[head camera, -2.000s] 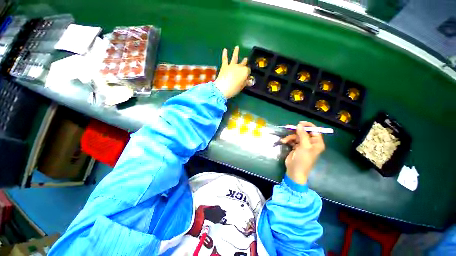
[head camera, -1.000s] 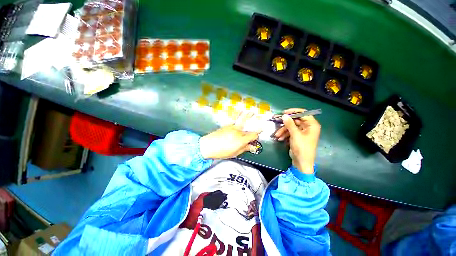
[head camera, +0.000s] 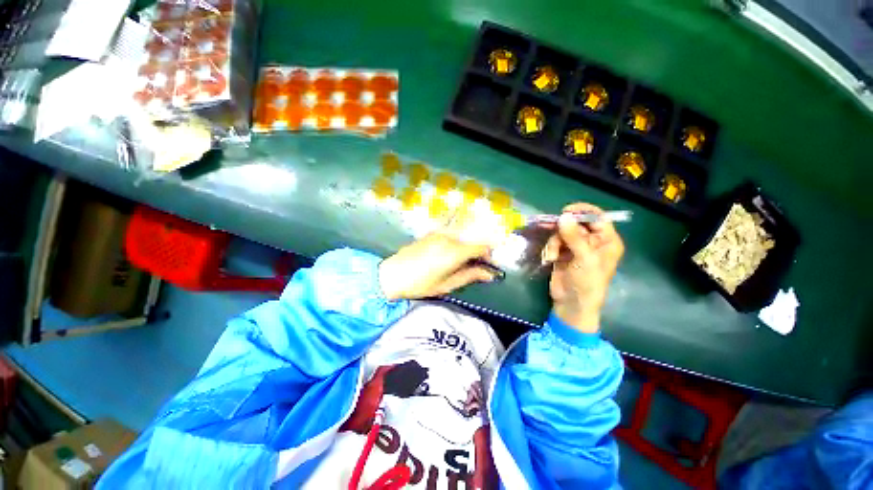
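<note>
My left hand (head camera: 442, 265) is at the bench's near edge, its fingertips on a small dark-rimmed round part (head camera: 497, 272), mostly hidden. My right hand (head camera: 584, 254) holds slim tweezers (head camera: 605, 216), tips pointing left at the right end of the yellow stickers. The amber film stickers (head camera: 442, 182) lie in rows on a glossy whitish backing sheet, partly lost in glare. The black parts tray (head camera: 574, 119) stands behind, round parts with gold centres in its pockets; the near-left pocket is empty.
A black box (head camera: 787, 234) of small pale pieces (head camera: 737, 247) is at right, with a white scrap (head camera: 780, 312) beside it. An orange disc sheet (head camera: 327, 101) and bagged disc sheets (head camera: 190, 59) lie left. Red stools (head camera: 179, 251) stand below the bench. A blue sleeve shows lower right.
My left hand has come from the tray's left end to the bench's near edge with a round part, leaving a pocket empty. The tweezers have moved to the stickers' right end.
</note>
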